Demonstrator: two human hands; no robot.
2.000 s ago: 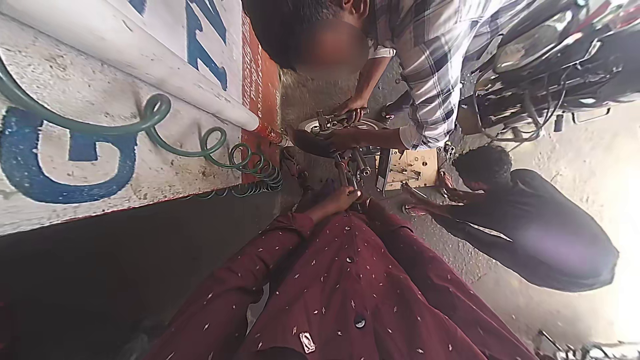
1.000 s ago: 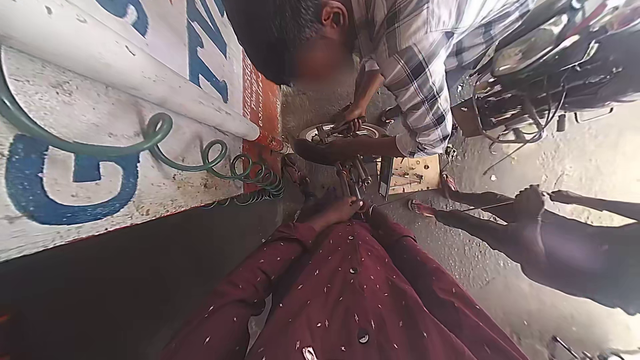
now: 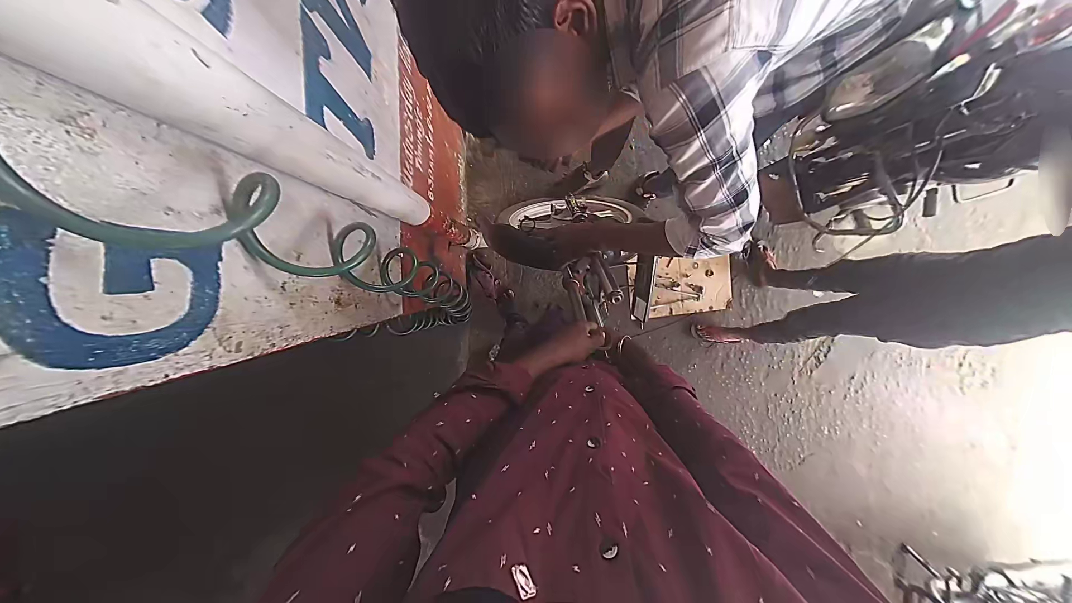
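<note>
My left hand (image 3: 574, 342) is closed around the lower end of a metal fork tube (image 3: 579, 300), just in front of my maroon shirt. My right hand (image 3: 624, 350) is close beside it, dark and partly hidden; its fingers and any hold cannot be made out. The front fork assembly (image 3: 605, 285) leads up to a spoked wheel (image 3: 574, 209) with a black tyre or fender section. A co-worker in a checked shirt (image 3: 712, 142) leans over the wheel, one hand (image 3: 578, 239) on the black part.
A wooden board (image 3: 691, 286) with small tools or parts lies right of the fork. Another person's legs (image 3: 879, 293) are beyond it. Motorcycles (image 3: 904, 134) stand upper right. A green coiled hose (image 3: 360, 251) and a white pipe (image 3: 251, 100) run along the painted wall at left.
The person at right was crouched low by the board, then partly raised with hands showing; now only the legs and feet show. My hands stay at the fork end.
</note>
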